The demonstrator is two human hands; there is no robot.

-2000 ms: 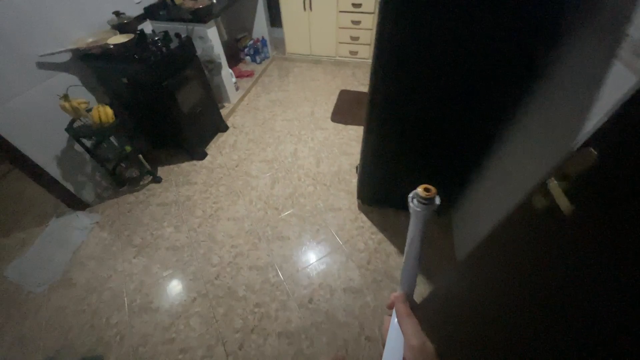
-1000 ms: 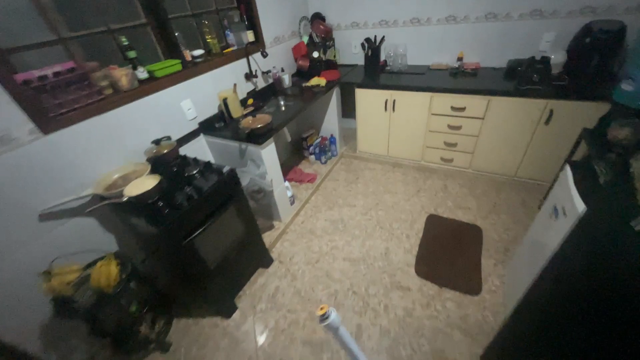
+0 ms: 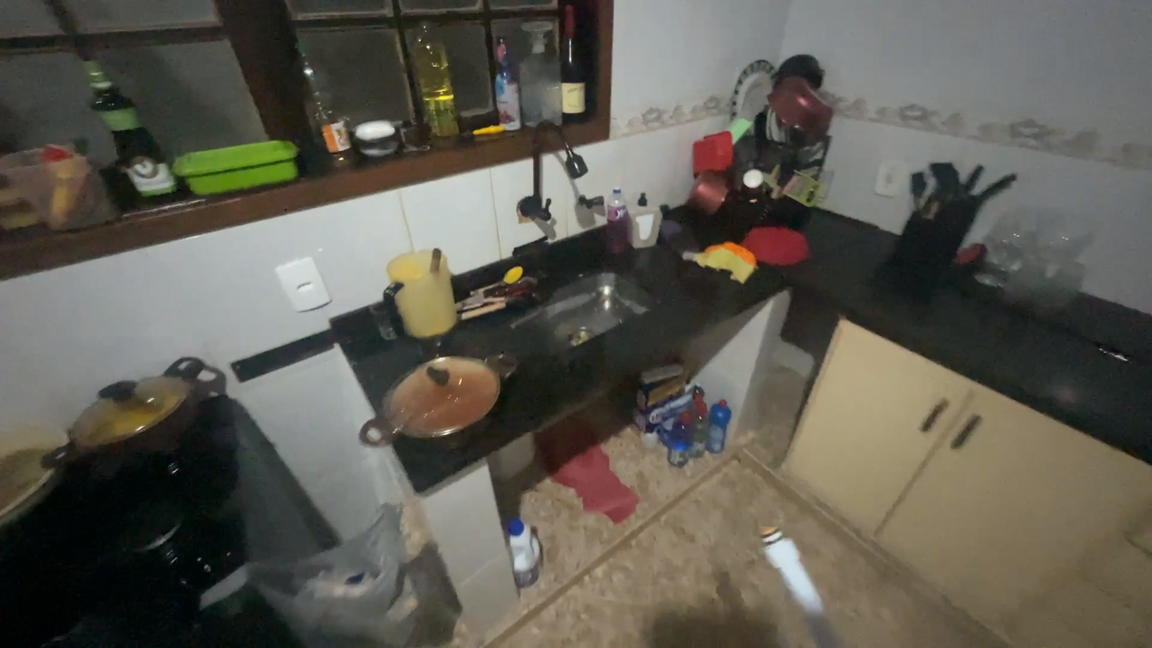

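Observation:
A white pipe-like tube (image 3: 796,576) with an orange-brown ringed tip rises from the bottom edge, right of centre, over the tiled floor. Its lower end runs out of the frame, and neither of my hands is in view. Beyond it stands a black stone counter with a steel sink (image 3: 589,310) under a black wall faucet (image 3: 537,207). A lidded pot (image 3: 445,396) sits on the counter's near left end, with a yellow jug (image 3: 423,295) behind it. Cutlery lies between the jug and the sink. Red and orange-yellow cloths or items (image 3: 727,259) lie right of the sink.
A black stove (image 3: 162,531) with pans is at the left, beside a plastic bag (image 3: 360,576). Bottles (image 3: 697,427), a red cloth (image 3: 594,477) and a white bottle (image 3: 523,551) are under the counter. Cream cabinets (image 3: 900,432) stand right; a window sill (image 3: 360,184) holds bottles.
The view has swung up and toward the sink. The hand seen on the tube two seconds ago is out of view. The tube's tip now shows near the cabinets, at the lower right.

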